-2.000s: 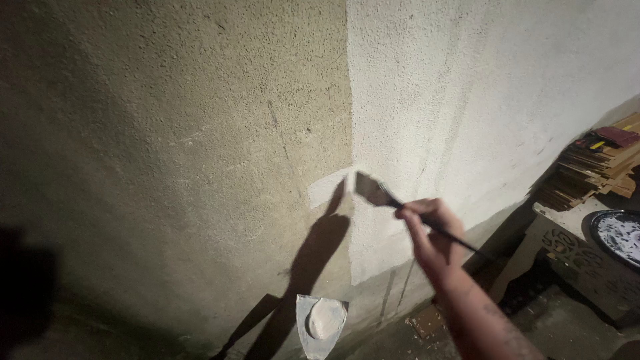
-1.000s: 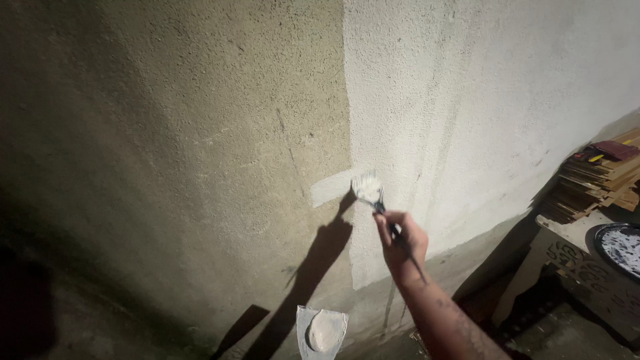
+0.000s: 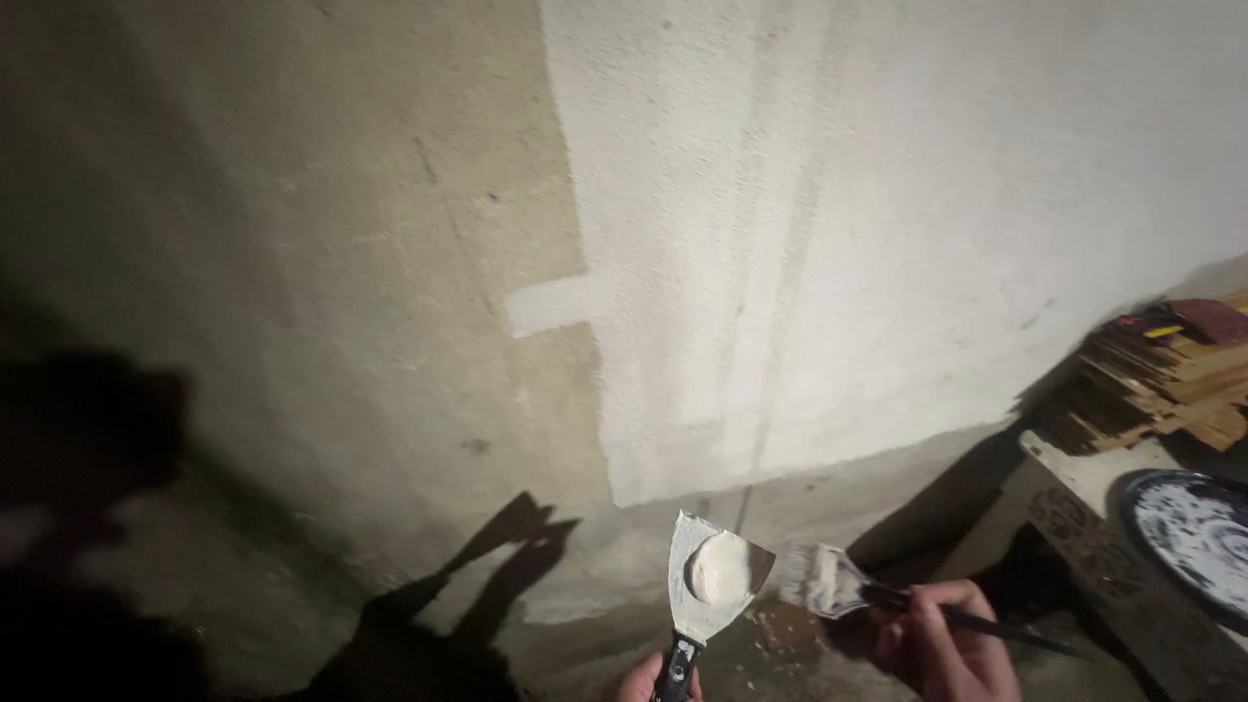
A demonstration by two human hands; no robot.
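Note:
My right hand (image 3: 951,634), low and right of centre, grips the dark handle of a paintbrush (image 3: 824,582) whose bristles are coated with whitish paint. At the bottom edge, my left hand (image 3: 643,678) is closed around the black handle of a putty knife (image 3: 720,575). A round dollop of off-white paste lies on its blade. The bristles are just right of the blade, with a small gap. Behind both tools rises a rough wall, beige on its left part (image 3: 390,244) and white on its right (image 3: 877,195), with a short white stroke (image 3: 548,305) jutting into the beige.
At the right, a round black-rimmed container lid (image 3: 1136,507) smeared with white rests on a pale, ornamented stand (image 3: 1058,458). Behind it lies a stack of thin wood pieces (image 3: 1170,380) with a red item and a yellow one on top. Dark shadows fall across the lower left wall.
My right hand has moved the brush down and right from the wall to beside the putty knife. The knife blade is higher in view, and my left hand has come into view.

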